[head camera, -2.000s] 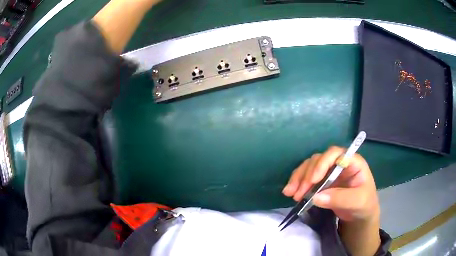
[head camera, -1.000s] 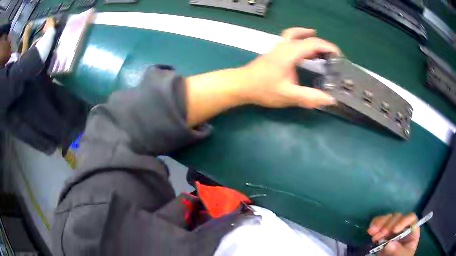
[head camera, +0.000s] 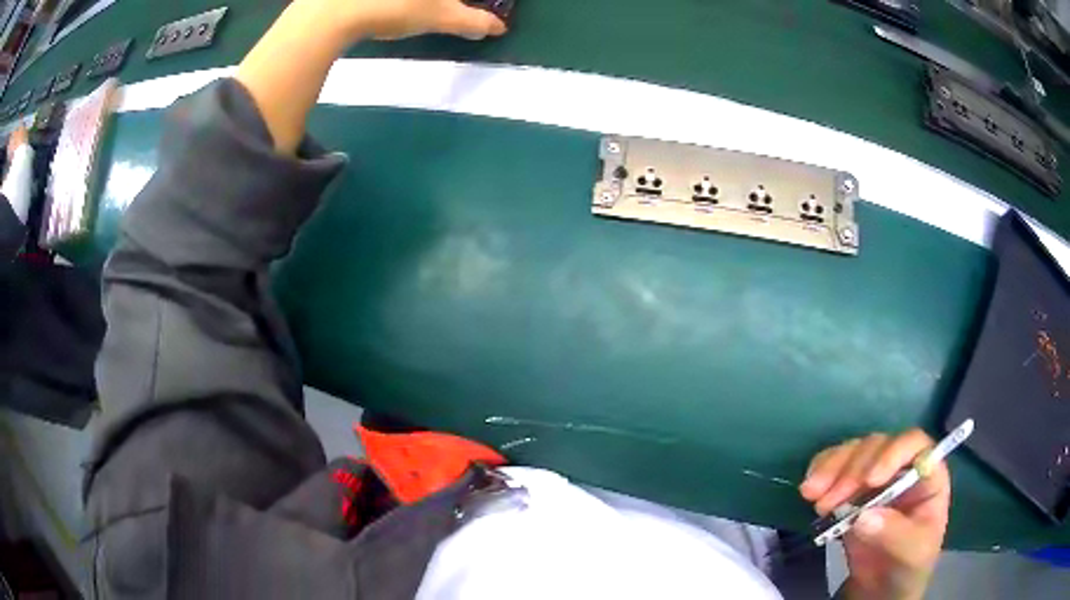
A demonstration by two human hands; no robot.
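A metal fixture (head camera: 733, 202) with four recessed stations in a row lies flat on the green mat, at the white stripe. My left hand (head camera: 411, 16) is at the top edge, partly cut off. Its fingers grip a dark piece (head camera: 499, 8), likely the end of another fixture; most of it is hidden or out of frame. My right hand (head camera: 886, 498) is low at the right, holding silver tweezers (head camera: 896, 483) pen-like. Their dark tips point down-left, away from the fixture.
A black tray (head camera: 1018, 375) with orange-red specks is at the right, cut off by the edge. More fixtures lie at the upper right (head camera: 991, 123) and upper left (head camera: 188, 33). A shiny pinkish pack (head camera: 80, 164) and another person's sleeve (head camera: 47, 334) are at the left.
The near fixture, held in my left hand a second ago, now lies released on the mat. My left hand has moved up-left to the far dark piece. My right hand still holds the tweezers.
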